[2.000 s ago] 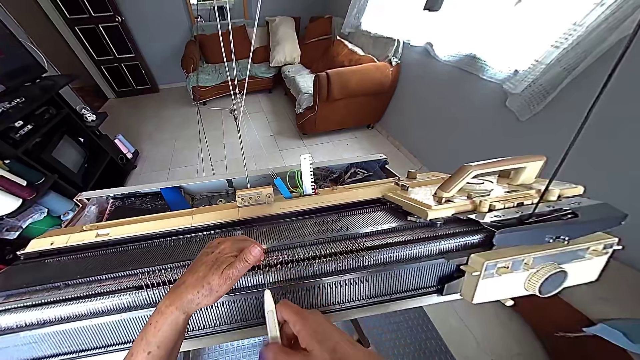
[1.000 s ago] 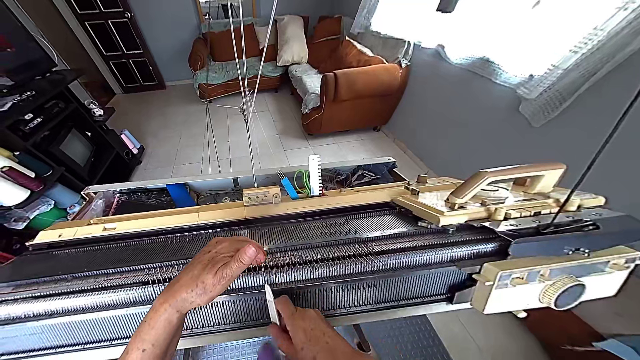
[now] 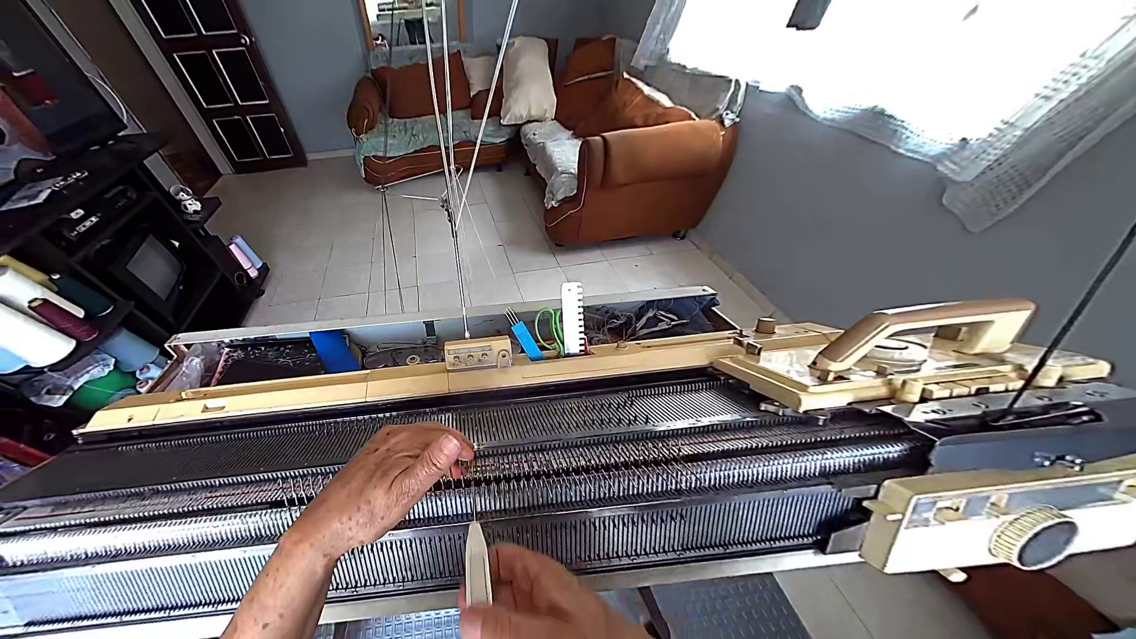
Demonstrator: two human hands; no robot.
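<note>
A double-bed knitting machine (image 3: 674, 524) with rows of metal needles spans the view. My left hand (image 3: 382, 488) rests over the needle beds, thumb and index finger pinched at a small, thin item near the needles; what it is cannot be made out. My right hand (image 3: 541, 595), at the bottom centre, grips the pale handle of a latch or transfer tool (image 3: 478, 564). Its thin metal tip points up toward the gap between the beds, just below my left fingertips. The cream carriage (image 3: 923, 355) with its handle sits at the right, joined to the front-bed carriage with a round dial (image 3: 1034, 538).
Behind the beds, an open tray (image 3: 293, 355) holds a blue-handled tool, a white comb and green cord. A row counter (image 3: 477, 353) stands on the back rail. Yarn strands hang from above. Yarn cones (image 3: 31, 312) lie at left; a brown sofa (image 3: 657, 169) stands beyond.
Both hands stay close together over the beds, my left hand pinched and my right hand on the tool. The view has shifted slightly.
</note>
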